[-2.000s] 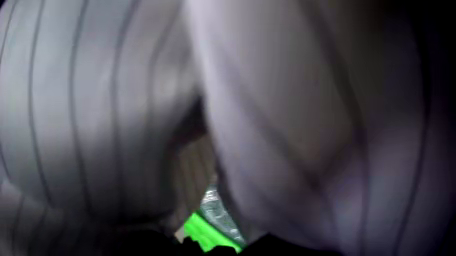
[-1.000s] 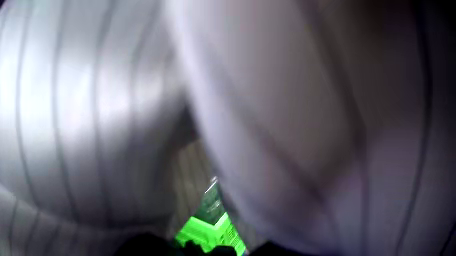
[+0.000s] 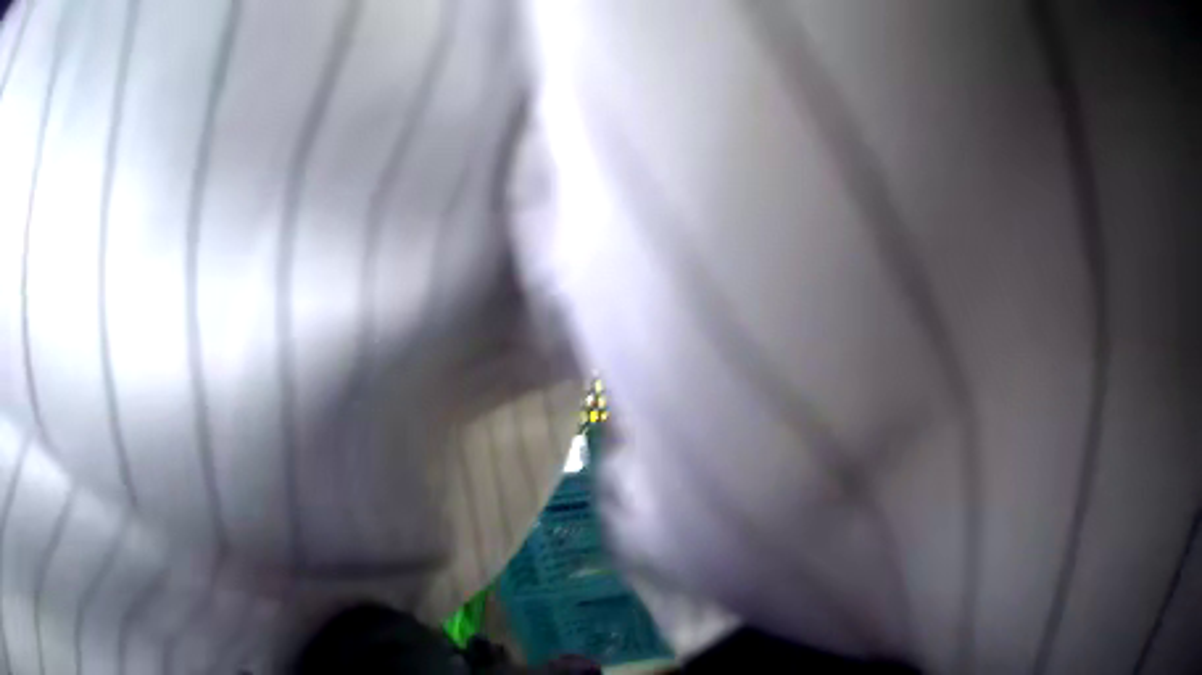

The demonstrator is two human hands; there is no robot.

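A striped shirt (image 3: 791,264), white with thin grey lines, covers most of the head view. Through a narrow gap at the lower middle shows a teal plastic crate (image 3: 573,580) with slotted sides. A bit of bright green plastic (image 3: 467,617) shows left of the crate at the bottom. Dark shapes lie along the bottom edge, beside and in front of the green and teal plastic; I cannot tell whether they are gloved hands or sleeves. No hand can be made out clearly, and anything held is hidden.
Small yellow and dark spots (image 3: 595,400) show above the teal crate in the gap, too small to name. A small white patch (image 3: 576,454) lies just under them. The right edge of the view is dark.
The bright green basket filled the gap's bottom before; now only a sliver shows at the left. The teal crate and yellow spots have come into the gap, and the shiny clear area is gone.
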